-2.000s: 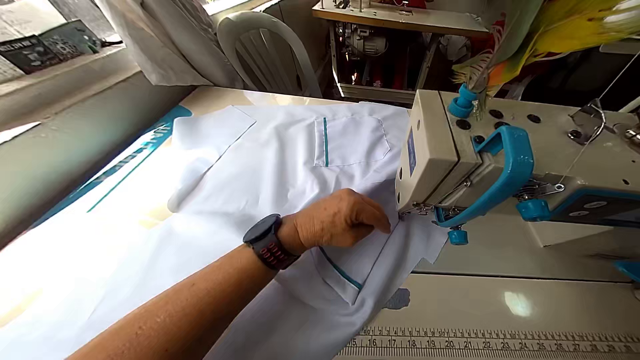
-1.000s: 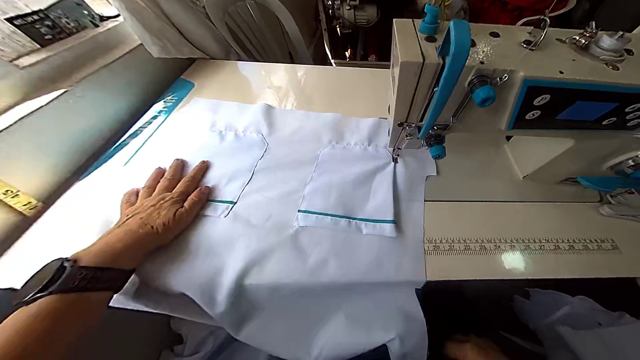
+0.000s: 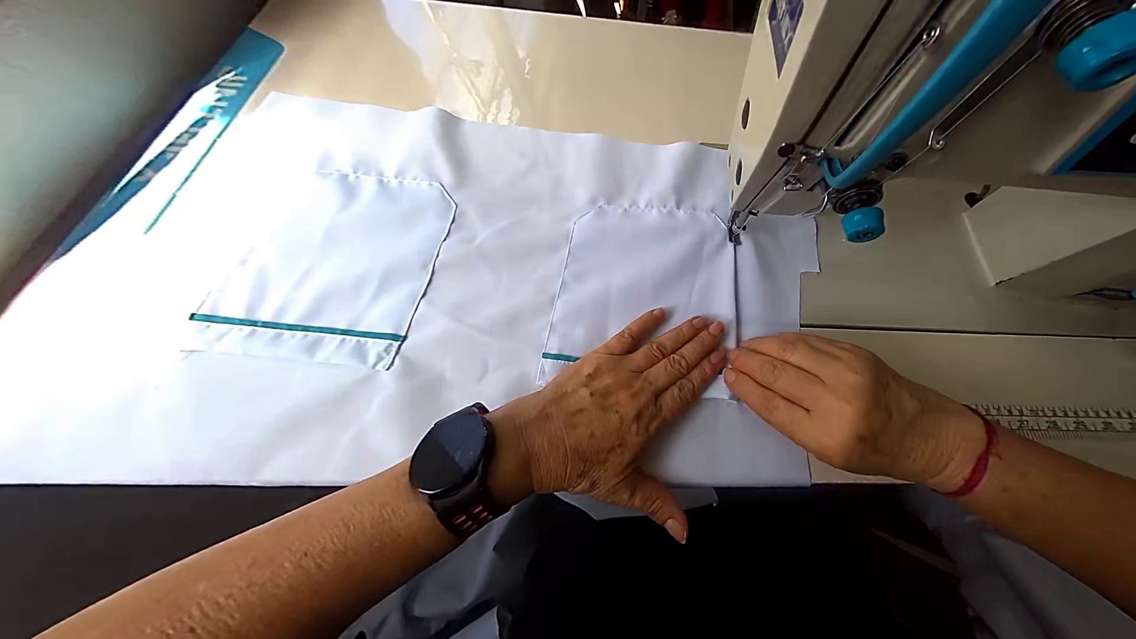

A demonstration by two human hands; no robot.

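Observation:
White fabric [image 3: 497,293] lies spread on the sewing table, bearing two patch pockets with teal trim. My left hand [image 3: 621,399] rests flat, fingers spread, over the lower part of the right pocket [image 3: 648,266]. Close beside it, my right hand [image 3: 816,399] has thumb and fingertips together at that pocket's right edge. Whether they pinch the cloth is hard to see. The presser foot [image 3: 735,229] of the sewing machine [image 3: 799,106] stands at the pocket's upper right corner. The left pocket [image 3: 337,266] lies flat, away from both hands.
A measuring tape strip [image 3: 1047,419] runs along the table at the right, partly behind my right wrist. The blue lever [image 3: 941,89] and blue knob [image 3: 863,224] are on the machine head. A teal printed marking [image 3: 177,151] shows at the table's left. More cloth hangs below the front edge.
My left hand has moved right from beside the left pocket onto the right pocket. My right hand has come up onto the fabric at the pocket's edge. The view is closer.

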